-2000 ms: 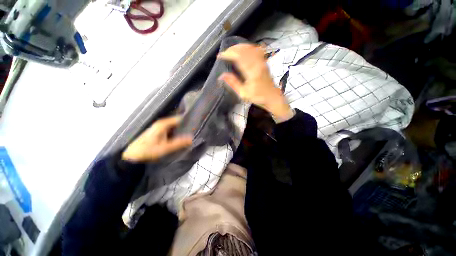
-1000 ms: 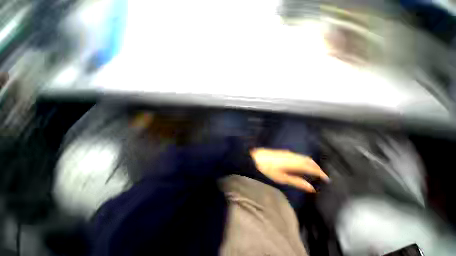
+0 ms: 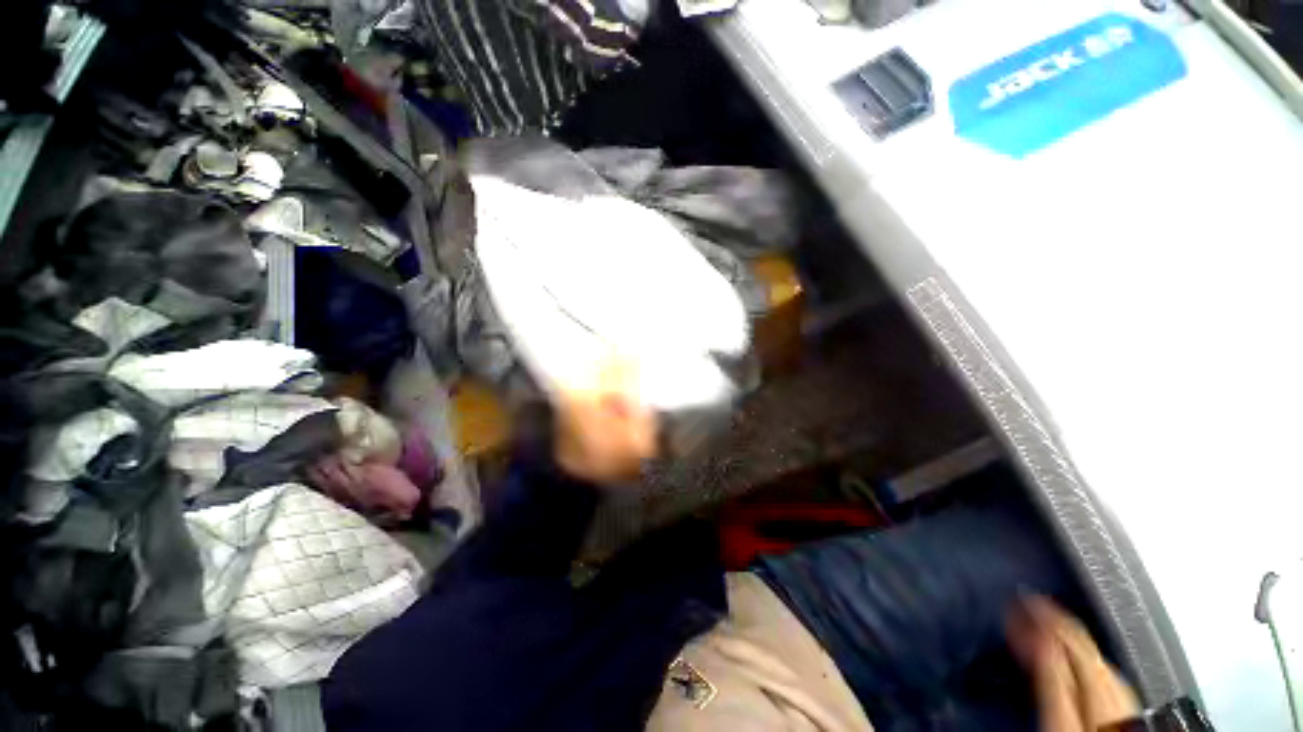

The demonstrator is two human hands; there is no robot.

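Observation:
A white fabric piece (image 3: 615, 272) with grey fabric around it lies in a bunched heap left of the table. My left hand (image 3: 607, 429), blurred, is at the lower edge of the white piece; whether its fingers grip the cloth cannot be told. My right hand (image 3: 1072, 665) is low at the right, beside the table's front edge, partly cut off by the picture's bottom edge. No held item shows in it, and its grip is unclear.
The white sewing table (image 3: 1143, 315) with its grey edge trim (image 3: 1000, 408) and blue label (image 3: 1069, 83) fills the right side. Grey and white quilted pieces (image 3: 307, 572) are piled at the left. A striped cloth (image 3: 500, 65) hangs at the top. Something red (image 3: 793, 529) lies near my lap.
The view has swung left from the machine to the heaps. The grey piece held between both hands two seconds ago is no longer in them. My left hand now reaches to the white fabric.

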